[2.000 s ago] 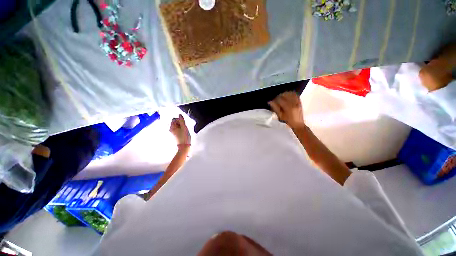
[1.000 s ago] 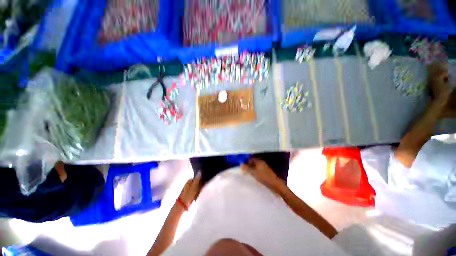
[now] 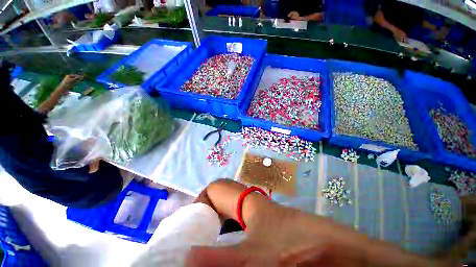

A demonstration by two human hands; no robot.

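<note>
My left hand (image 3: 318,237), large and blurred close to the camera, crosses the lower right with a red band at its wrist; its fingers are not clear. My right hand is not in view. On the bench lies a brown cardboard mat (image 3: 253,170) with a white disc (image 3: 267,161) on it. Red-and-pale small parts (image 3: 219,154) lie left of the mat, below black open-handled pliers (image 3: 214,134). Yellow-and-pale small parts (image 3: 336,192) lie to its right. A long heap of joined pieces (image 3: 276,141) lies behind the mat.
Blue crates (image 3: 250,112) of small parts line the bench's far side. A clear bag of greenery (image 3: 141,125) is at left, beside a person in dark clothing (image 3: 31,151). A blue stool (image 3: 151,206) stands below the bench. White crumpled pieces (image 3: 416,176) lie at right.
The view has lifted and turned, showing more crates and people behind. My left hand has risen from my lap to close before the camera. My right hand has left the view.
</note>
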